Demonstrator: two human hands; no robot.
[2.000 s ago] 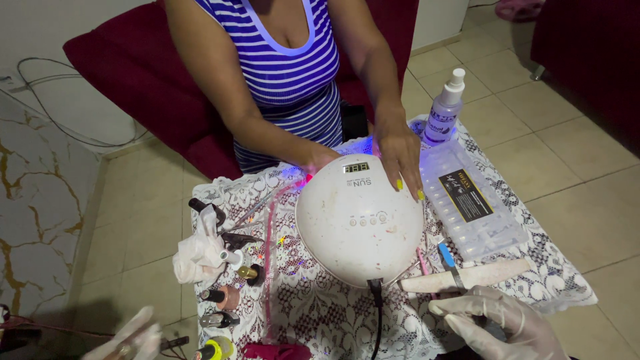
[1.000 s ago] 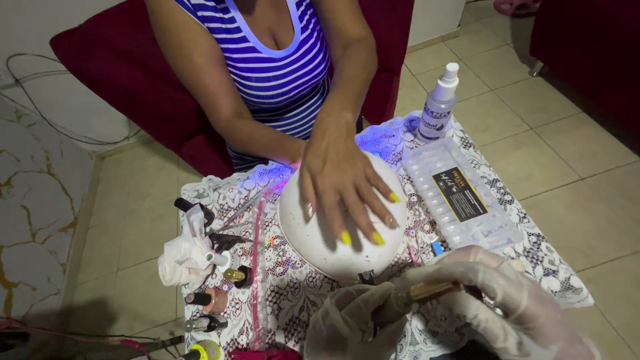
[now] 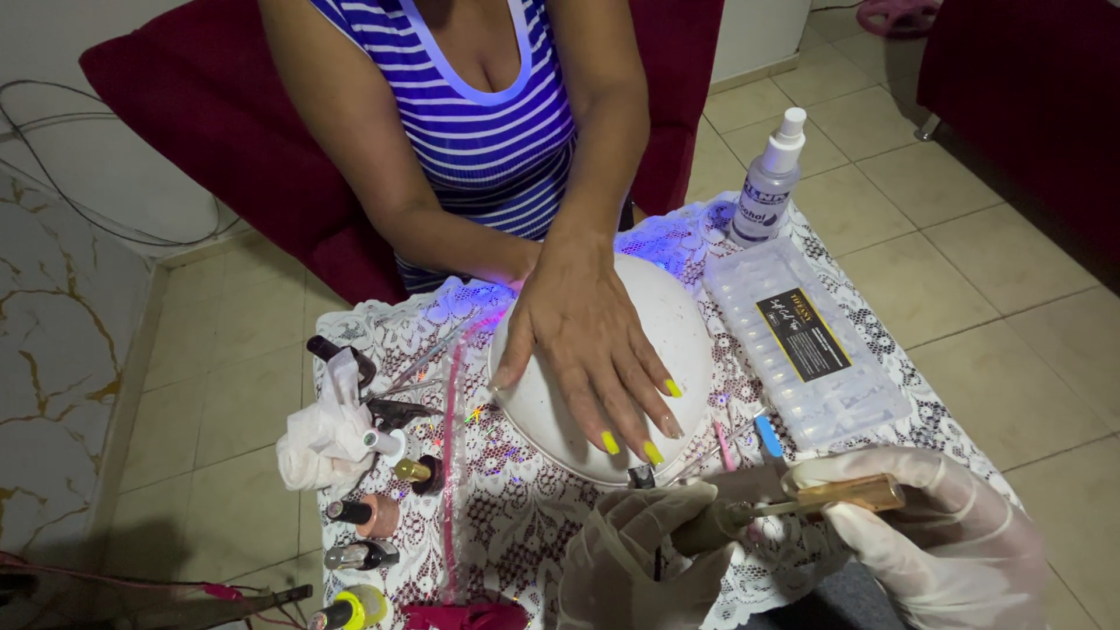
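My left hand [image 3: 643,551], in a pale translucent glove, holds a small dark nail polish bottle [image 3: 704,528] tilted near the table's front edge. In my gloved right hand [image 3: 927,525] is the bottle's gold-coloured brush cap [image 3: 853,494], its brush stem pointing left at the bottle's neck. Beyond them, another person's hand [image 3: 586,337] lies spread on the white domed nail lamp [image 3: 674,306]; several of its nails are bright yellow. That person's other hand is hidden behind the lamp, where blue-violet light shows.
An alcohol spray bottle [image 3: 767,188] and a clear nail-tip case [image 3: 809,350] stand at the right on the lace tablecloth [image 3: 516,542]. Several polish bottles, including a peach one [image 3: 378,514], and a crumpled white wipe [image 3: 324,429] line the left side. A blue-handled tool [image 3: 769,436] lies behind my right hand.
My hands have come together over the table's front, and the brush cap is now out of the bottle. The other person's hand has moved from the lamp's right side onto its top.
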